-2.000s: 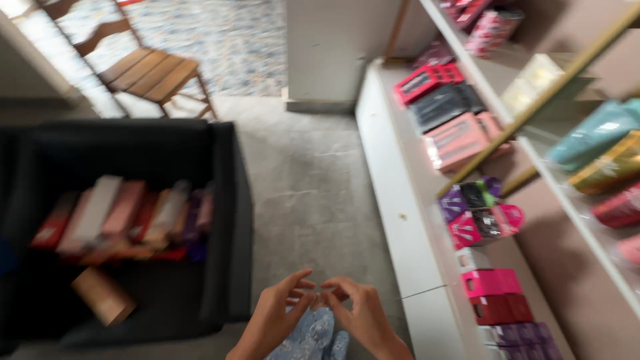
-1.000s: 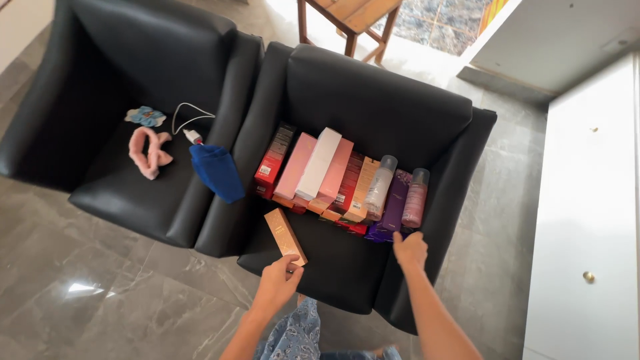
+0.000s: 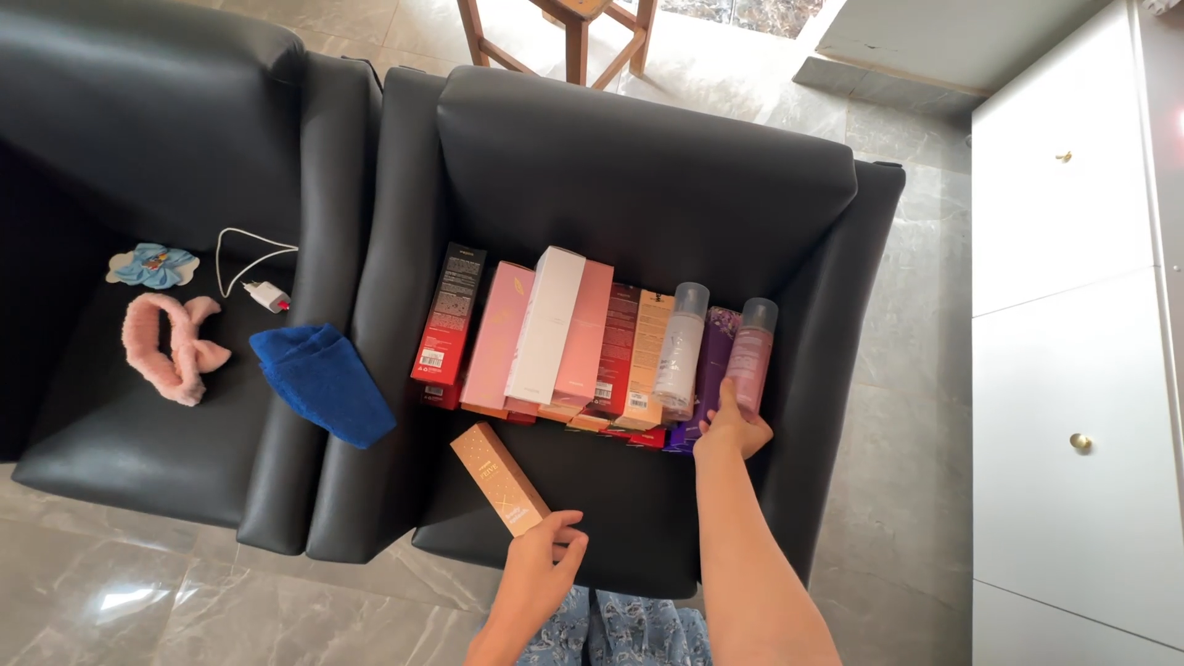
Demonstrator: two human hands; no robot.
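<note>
My left hand (image 3: 546, 546) has its fingers around the near end of an orange-gold carton (image 3: 499, 476), which lies slanted over the seat of a black armchair (image 3: 592, 518). My right hand (image 3: 735, 430) reaches to the lower end of a pink bottle with a clear cap (image 3: 751, 351); fingers touch it, though the grip is partly hidden. Left of that bottle are a purple carton (image 3: 712, 370) and a clear-capped white bottle (image 3: 682, 351). Several cartons stand or lie in a row beside them, among them a white and pink carton (image 3: 550, 324) and a black and red carton (image 3: 450, 314).
A blue cloth (image 3: 324, 384) drapes over the left armchair's armrest. On that chair's seat lie a pink fluffy headband (image 3: 171, 347), a blue bow (image 3: 154, 266) and a white charger (image 3: 268, 296). Wooden stool legs (image 3: 576, 51) stand behind; a white drawer cabinet (image 3: 1064, 370) is at right.
The view has swung from the shelves to the armchairs, then come closer. My right hand has moved from the seat's right side onto the pink bottle's lower end. My left hand stays at the orange-gold carton.
</note>
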